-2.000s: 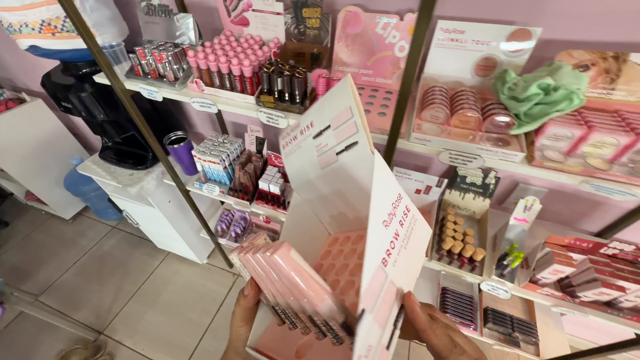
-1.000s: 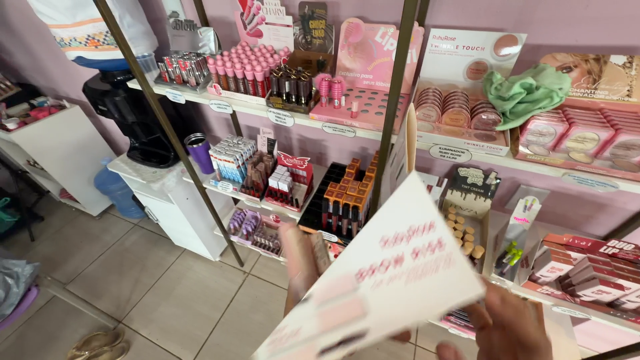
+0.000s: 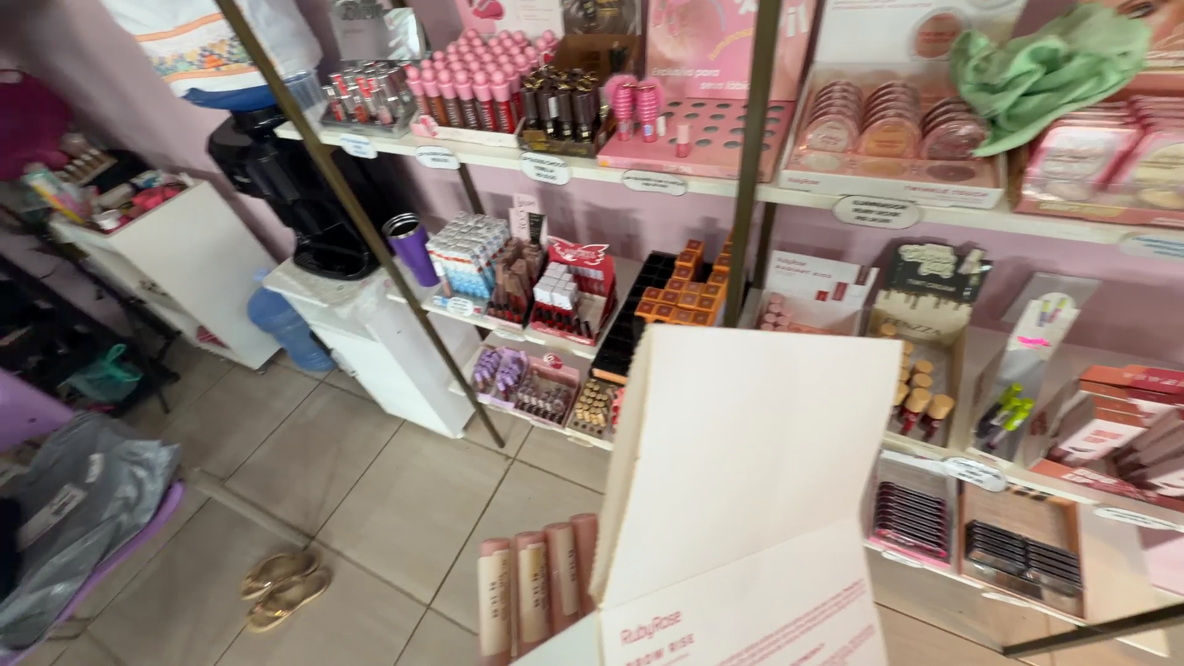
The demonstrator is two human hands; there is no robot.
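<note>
A white cardboard display box for Ruby Rose brow products [image 3: 754, 481] stands in the lower middle of the view, its plain back panel raised and a printed face turned toward me below. Left of that panel, several pink and beige cosmetic tubes [image 3: 533, 592] show their upper parts in a row, beside the box. Neither of my hands is in view; the lower edge of the picture cuts off the box, so what holds it is hidden.
Behind the box runs shelving with cosmetic displays [image 3: 536, 166] and dark metal posts [image 3: 754, 157]. A green cloth [image 3: 1045, 74] lies over compacts at upper right. At left are a white cabinet [image 3: 388, 351], a purple tumbler [image 3: 411, 250] and sandals [image 3: 285, 589] on the tiled floor.
The box has turned from its printed side to its plain back panel and sits lower in view. Both hands, visible earlier at the box, have left the picture.
</note>
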